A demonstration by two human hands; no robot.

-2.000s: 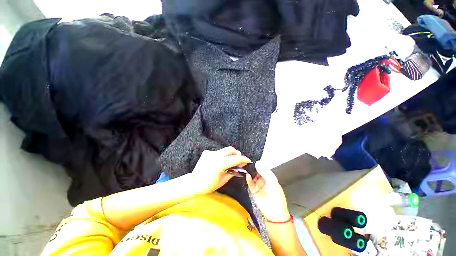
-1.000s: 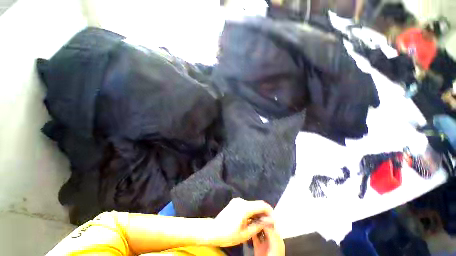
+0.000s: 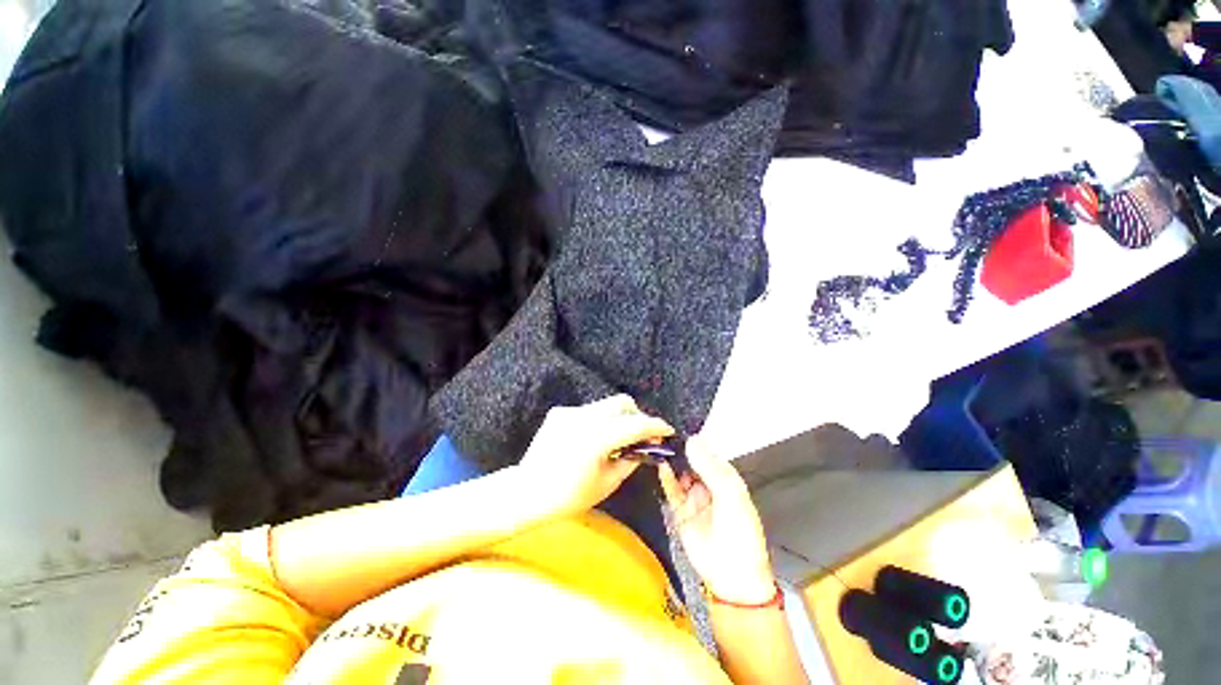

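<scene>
A dark grey flecked garment lies over the table edge and runs down to my lap. My left hand is bent at its top edge side, fingers closed around a small dark metal tool, apparently thread snips. My right hand, with a red cord on the wrist, pinches a dark edge of the garment close beside the left fingertips. The fingertips of both hands nearly meet. No needle or thread can be made out between them.
A large black garment pile lies left, more black garments behind. Black beaded strands lie by a red container on the white table. Black thread cones rest on the carton, right; a lilac stool stands beyond.
The view tilted up and back down, so the hands and carton show fully again. The hands remain together at the garment edge; the flecked garment lies much as before.
</scene>
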